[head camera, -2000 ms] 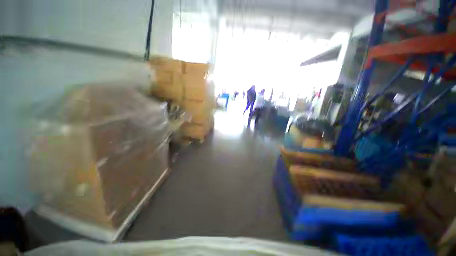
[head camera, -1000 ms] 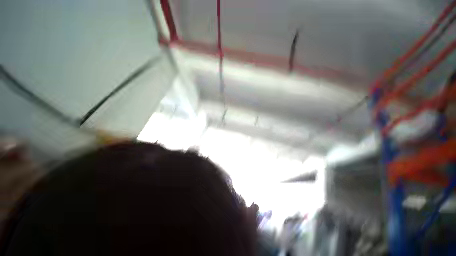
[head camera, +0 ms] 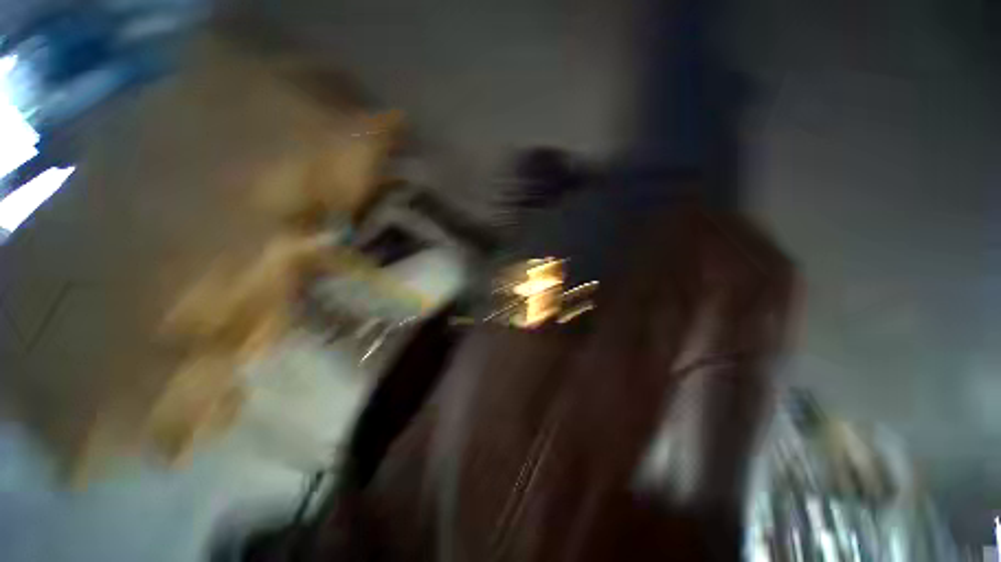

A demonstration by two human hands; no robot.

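The view is strongly blurred. A large dark brown shape (head camera: 549, 439) fills the lower middle; I cannot tell whether it is clothing, a bag or something else. A bright gold-coloured glint (head camera: 538, 291) shows at its upper edge. Left of it lies a pale grey-white object (head camera: 428, 274) with a dark part, too blurred to name. I can make out neither my left hand nor my right hand.
A tan, uneven mass (head camera: 263, 187), unclear in kind, spreads over the left side. Something blue is at the top left, beside bright white patches. A shiny, streaked, clear-looking thing (head camera: 823, 505) is at the lower right. Grey surface lies behind.
The view has swung from the aisle, then the ceiling with a large dark rounded shape, to a close, tilted scene with brown and tan shapes.
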